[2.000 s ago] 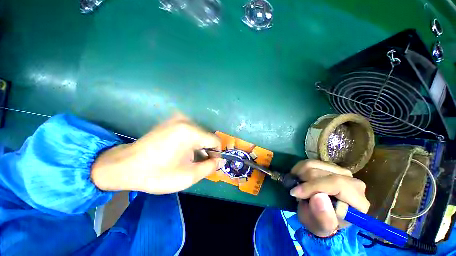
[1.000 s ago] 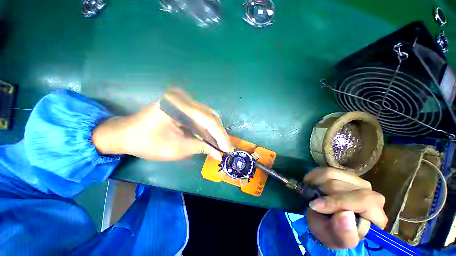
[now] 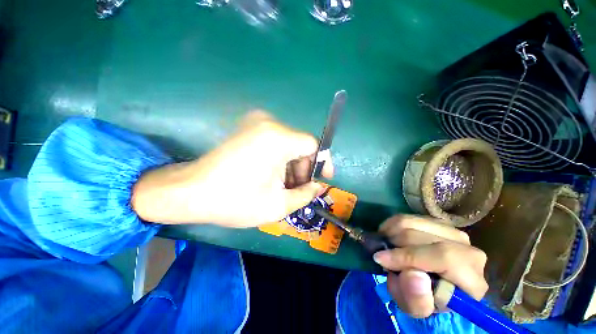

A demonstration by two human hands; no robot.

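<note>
The orange soldering fixture (image 3: 333,240) lies near the bench's front edge. The round silvery-dark workpiece (image 3: 304,218) sits in its seat, partly covered by my left fingers. My left hand (image 3: 242,173) holds the dark-grey tweezers (image 3: 332,122) over the fixture's upper left; they slant up and away, and their lower tips are hidden by the fingers. My right hand (image 3: 434,261) holds the blue-handled soldering iron (image 3: 480,312) like a pen. The iron's thin tip reaches the workpiece's right side; contact cannot be told.
The tan-brown dross pot (image 3: 491,171) with shiny bits stands right of the fixture. Behind it is the fan with spiral guard (image 3: 506,124). A worn brown box (image 3: 516,244) with a pale wire hoop is at right. Clear round pieces (image 3: 332,9) lie at the far side.
The tweezers have swung from slanting up-left to slanting up-right. My left hand has moved right, covering more of the workpiece. My right hand and the iron have shifted slightly left.
</note>
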